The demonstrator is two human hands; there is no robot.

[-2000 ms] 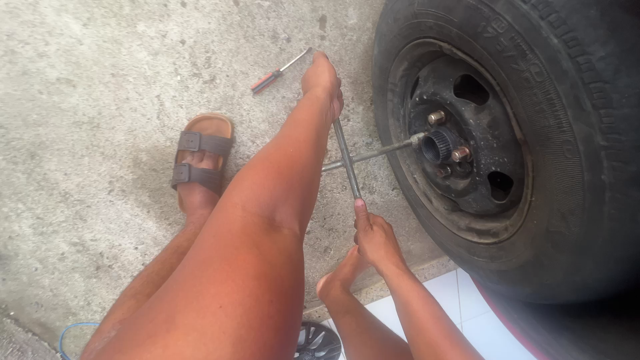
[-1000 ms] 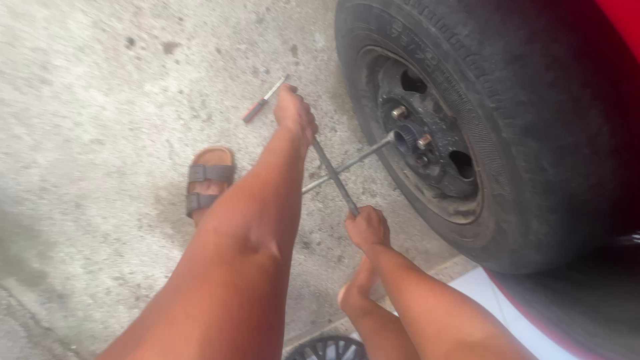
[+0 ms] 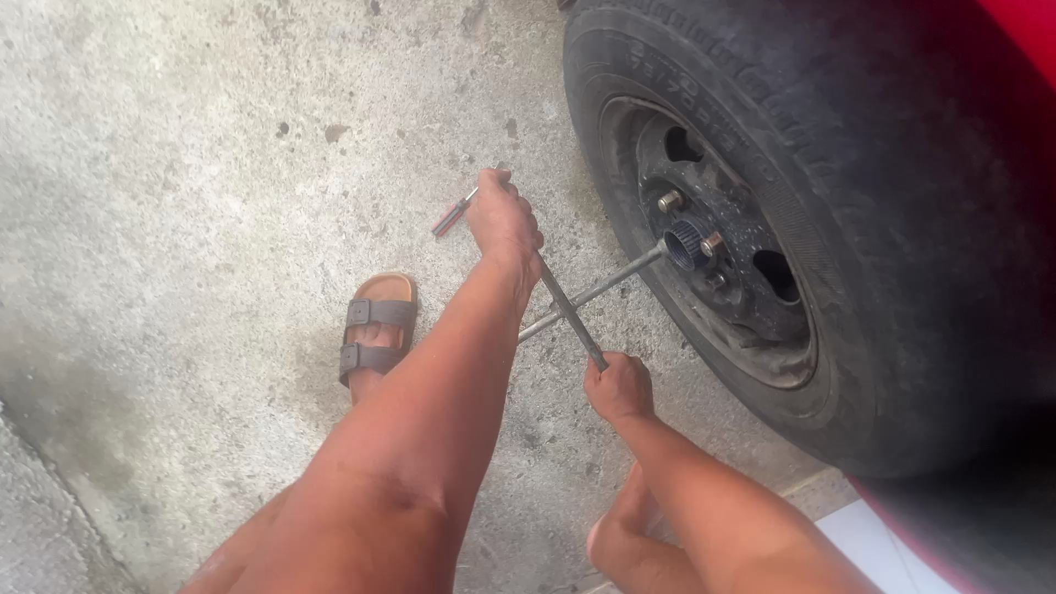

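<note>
A four-way lug wrench point(image 3: 575, 318) reaches with one end to the hub area of a black steel wheel point(image 3: 652, 148), beside the hub's ribbed centre. My left hand point(image 3: 502, 216) is closed around the upper end of its crossbar. Around the lower end of the same bar, my right hand point(image 3: 620, 386) is closed. Which lug the socket sits on cannot be told. Two lug nuts point(image 3: 671, 200) show on the wheel, and another stud or nut point(image 3: 716, 280) sits lower. The wheel carries a black rubber tire point(image 3: 874, 247).
A screwdriver point(image 3: 450, 219) lies on the concrete floor point(image 3: 206, 206), just left of my left hand. My sandalled foot point(image 3: 379, 330) stands left of my leg, and a bare foot point(image 3: 615, 528) is below my right hand. Red car bodywork point(image 3: 1027, 33) borders the tire; white tile point(image 3: 874, 536) lies lower right.
Both hands have kept hold of the wrench bar, whose tilt has changed slightly. The view has shifted, and the wheel cover seen at the bottom before is out of view.
</note>
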